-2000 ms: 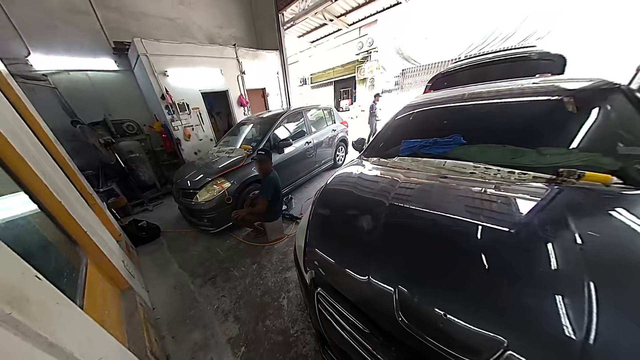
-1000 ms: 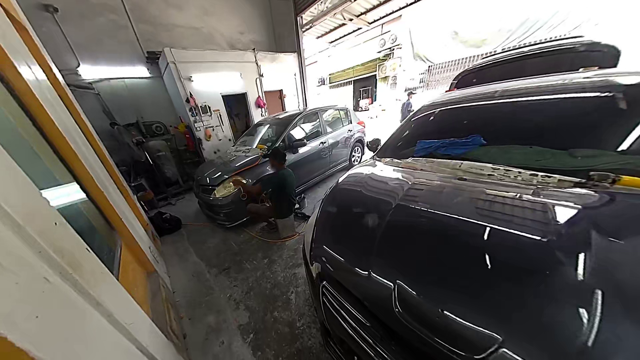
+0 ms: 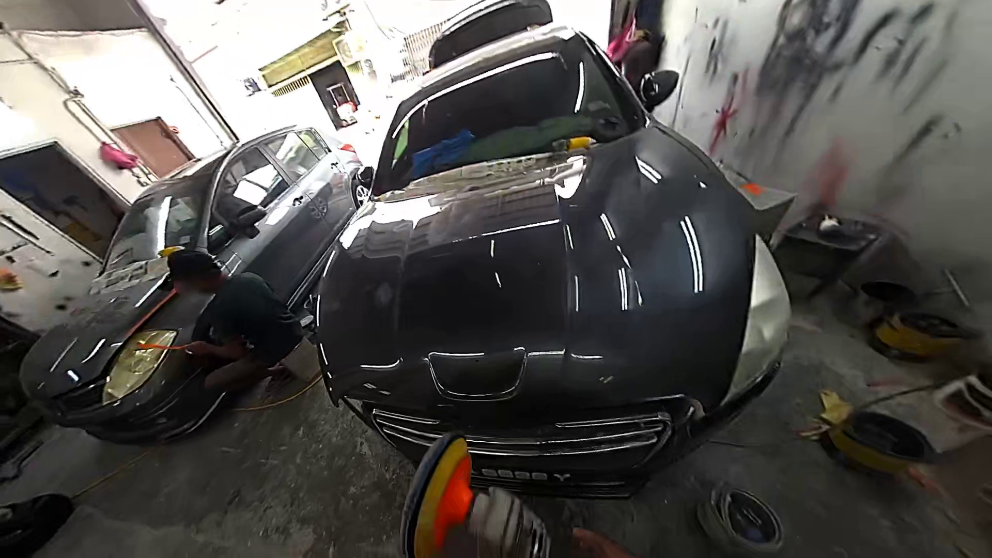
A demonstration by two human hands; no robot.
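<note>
A rotary polisher (image 3: 484,515) rises from the bottom edge of the head view, with an orange and yellow backing disc and a dark-rimmed pad turned to the left. At its rear, a sliver of my right hand (image 3: 597,544) shows, wrapped around the body as far as can be seen; most of it is cut off by the frame. My left hand is not in view. Beyond the polisher stands a dark car, with its glossy bonnet (image 3: 480,310) and chrome-barred grille (image 3: 527,438). The pad appears apart from the car. Blue cloth (image 3: 442,153) shows at the windscreen.
A person (image 3: 240,318) crouches at the headlight of a grey car (image 3: 263,201) on the left, holding an orange strip. An orange hose (image 3: 283,399) runs over the floor. Right of the dark car are a paint-marked wall, a small table (image 3: 837,232) and several tubs (image 3: 880,442).
The view has swung far to the right and down, bringing in the dark car's whole front and the right wall. The polisher and part of my right hand have come into view.
</note>
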